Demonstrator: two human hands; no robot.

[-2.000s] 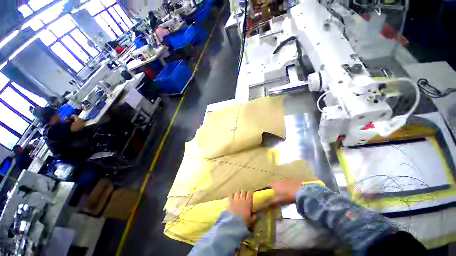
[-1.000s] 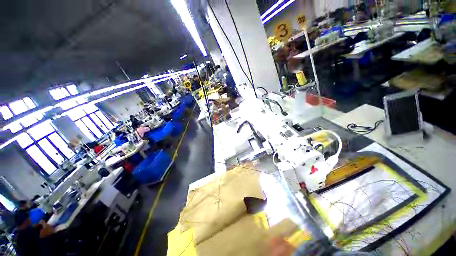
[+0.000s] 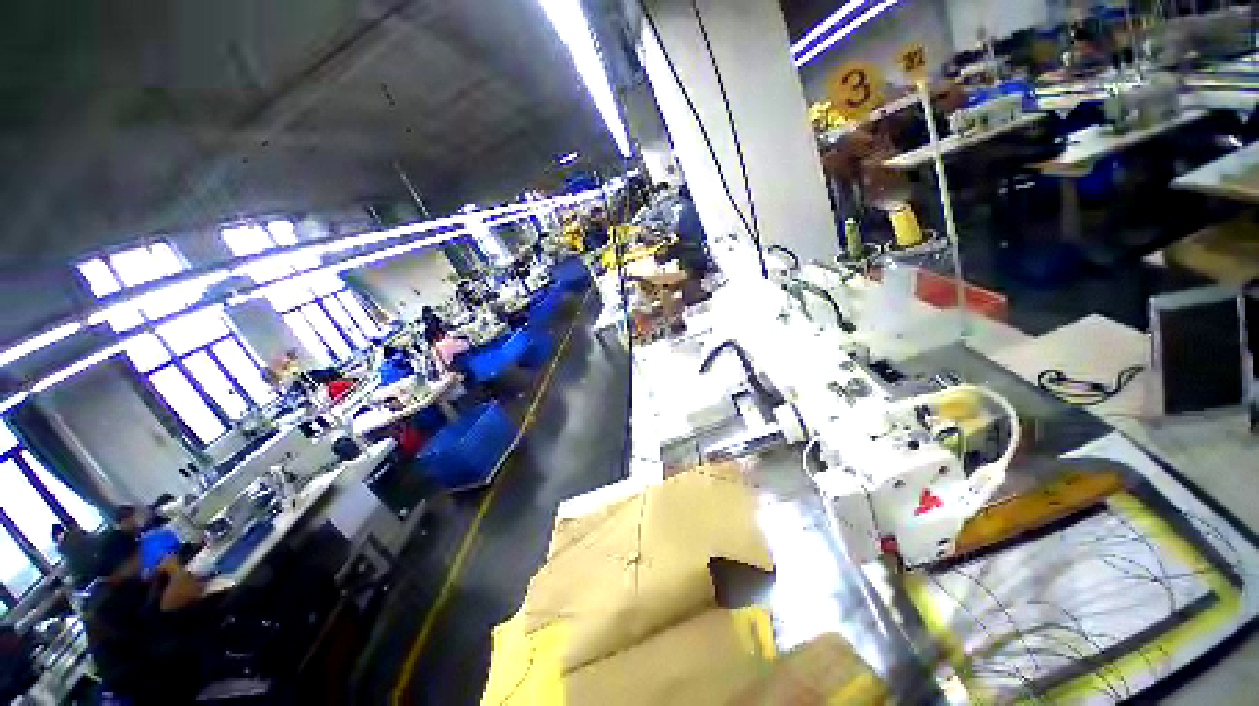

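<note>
Cut fabric panels [image 3: 642, 566], tan with bright yellow parts, lie on the table left of the sewing machine and run off the bottom edge of the picture. A dark notch shows at their right side. The white pattern sewing machine [image 3: 891, 476] stands right of them. Its orange-brown edge strip [image 3: 1042, 508] lies by the head. The template frame [image 3: 1091, 586], white with yellow and dark edging, has dark loose thread ends over it. Neither of my hands can be seen; they are out of the picture.
A control screen [image 3: 1198, 352] stands at the right, with a black cable [image 3: 1091, 384] beside it. A red-orange bin [image 3: 960, 295] and thread cones [image 3: 904, 225] are behind the machine. A blue bin [image 3: 467, 446] stands by the yellow floor line. A person [image 3: 131, 593] sits at the far left.
The view has tilted up from the work. Both hands, earlier on the yellow fabric, have left the picture at the bottom. Since the last earlier frame, the scene has shifted to the right.
</note>
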